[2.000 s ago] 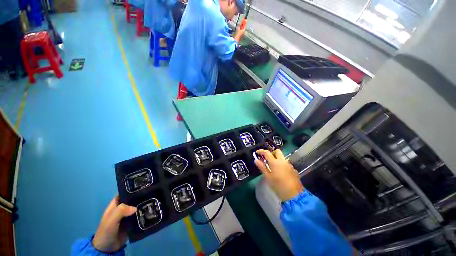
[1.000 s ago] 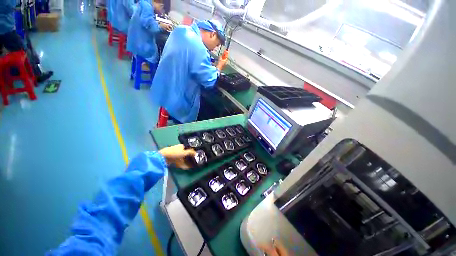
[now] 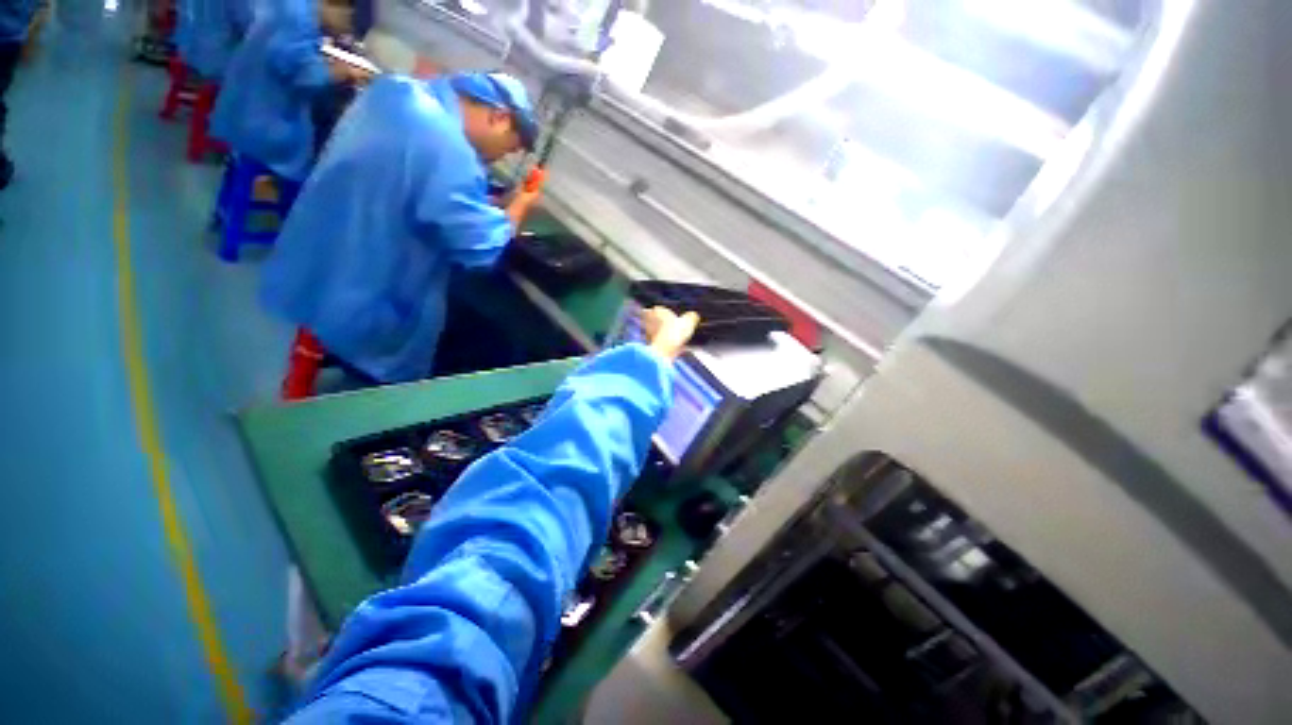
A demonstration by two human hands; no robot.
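My left hand [image 3: 670,330] reaches far forward to the left corner of the black blister trays [image 3: 709,305] lying on top of the monitor. Its fingers are at the tray edge; whether they grip it is unclear. A black tray with silver-rimmed watch cases [image 3: 451,445] lies on the green bench, partly covered by my blue sleeve. A second tray shows only in part right of the sleeve, with a few watch cases [image 3: 632,531] visible. My right hand is not in view.
The monitor [image 3: 690,412] stands at the back of the green bench [image 3: 291,451]. The off-white press cabinet [image 3: 907,404] with its dark window fills the right. A person in a blue smock [image 3: 383,213] works at the neighbouring bench, with others beyond.
My left hand has moved from the far loaded tray forward and right to the trays on the monitor. My right hand, at the bottom edge before, has left the view. The view has shifted right.
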